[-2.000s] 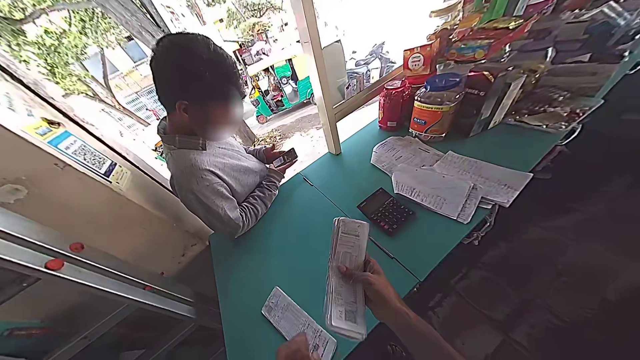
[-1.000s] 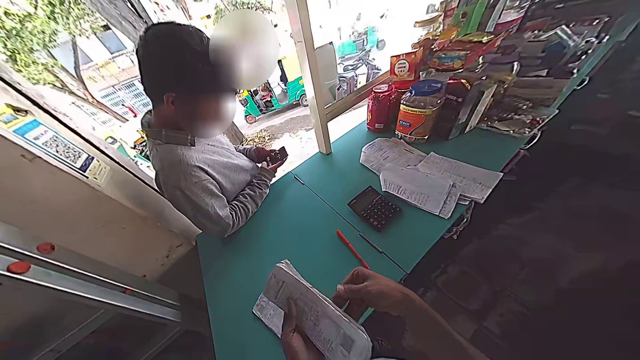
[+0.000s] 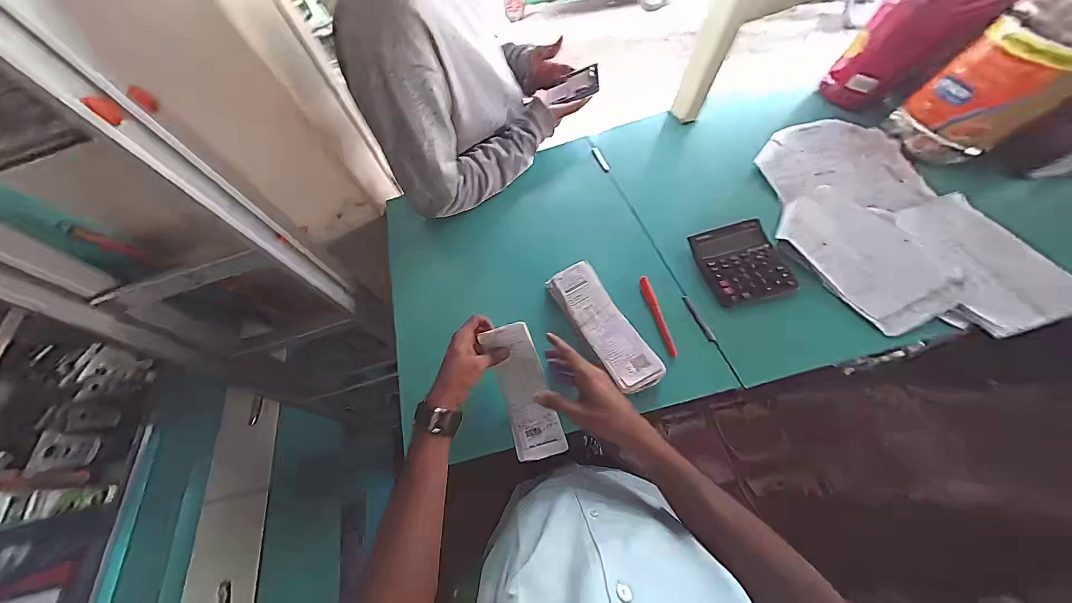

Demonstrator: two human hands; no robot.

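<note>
My left hand (image 3: 471, 356), with a watch on its wrist, pinches the upper left end of a narrow stack of printed paper slips (image 3: 528, 394) at the front edge of the teal counter. Just right of those slips, my right hand (image 3: 590, 389) has its fingers spread, the fingertips close to the slips' right edge; whether they touch cannot be told. A thicker bundle of slips (image 3: 605, 322) lies on the counter beyond my right hand. To its right lies a red pen (image 3: 657, 316). Farther right sits a black calculator (image 3: 743, 262).
Loose written sheets (image 3: 871, 251) overlap at the right of the teal counter (image 3: 486, 268). Behind them stand an orange-labelled jar (image 3: 980, 88) and a red package (image 3: 896, 50). Across the counter a person in a grey sweater (image 3: 444, 100) holds a phone (image 3: 576, 85). A metal-framed cabinet stands left.
The thick bundle, in my hands one second ago, now lies on the counter left of the red pen. My left hand now holds a thinner stack. The view has tilted down and moved closer.
</note>
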